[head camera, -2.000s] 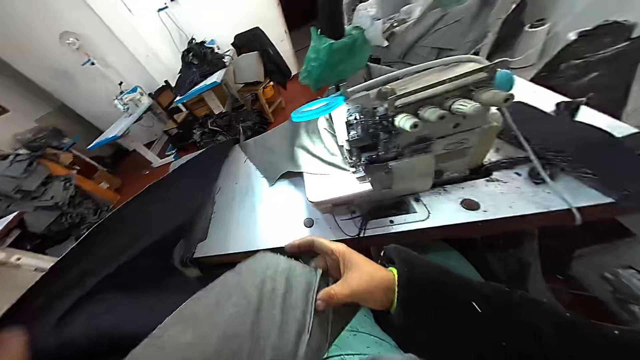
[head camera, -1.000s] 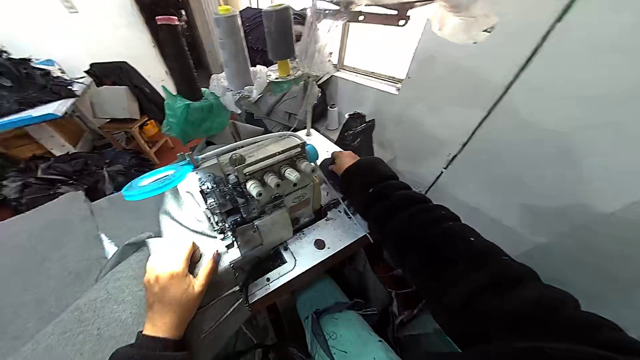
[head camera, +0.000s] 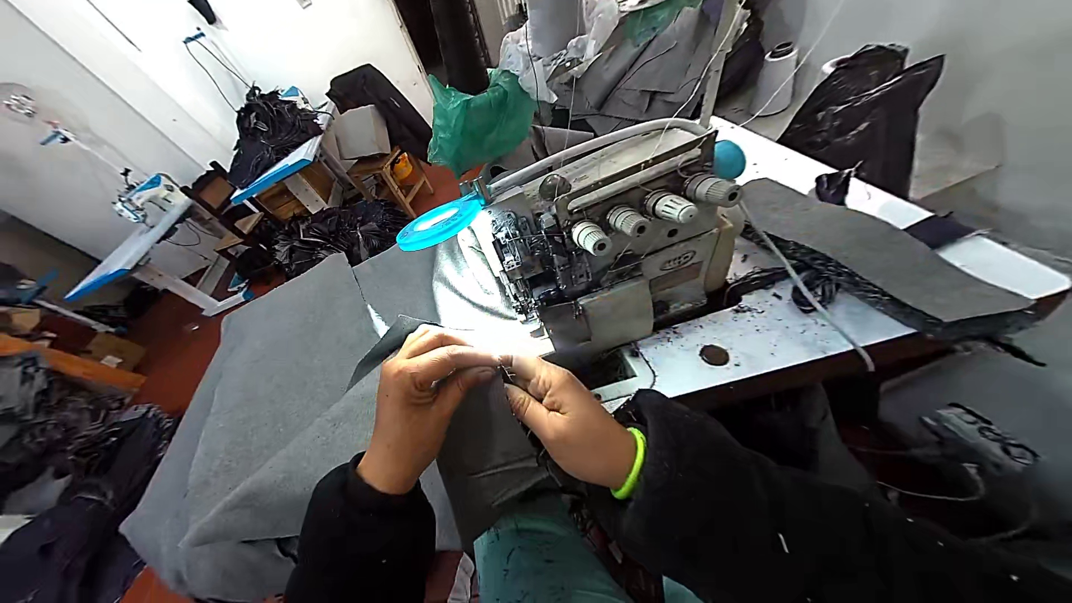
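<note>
An overlock sewing machine (head camera: 645, 234) stands on a white work table (head camera: 754, 343), its lamp shining on the needle area. Just in front of the needle area, my left hand (head camera: 423, 394) and my right hand (head camera: 561, 410) meet fingertip to fingertip, pinching the edge of grey fabric (head camera: 486, 452). A bright green band circles my right wrist. More of the grey fabric (head camera: 285, 419) spreads left of the machine and hangs over my lap. A blue ring (head camera: 441, 224) sits at the machine's left end.
Stacked grey cut pieces (head camera: 879, 251) lie right of the machine. Behind it are a green plastic bag (head camera: 481, 121), a black plastic bag (head camera: 863, 126) and a thread cone (head camera: 779, 75). Another sewing table (head camera: 138, 239) and dark cloth heaps (head camera: 335, 239) are at the far left.
My right hand has come back from the far right end of the machine to the fabric edge beside my left hand. The view has swung left since one second ago.
</note>
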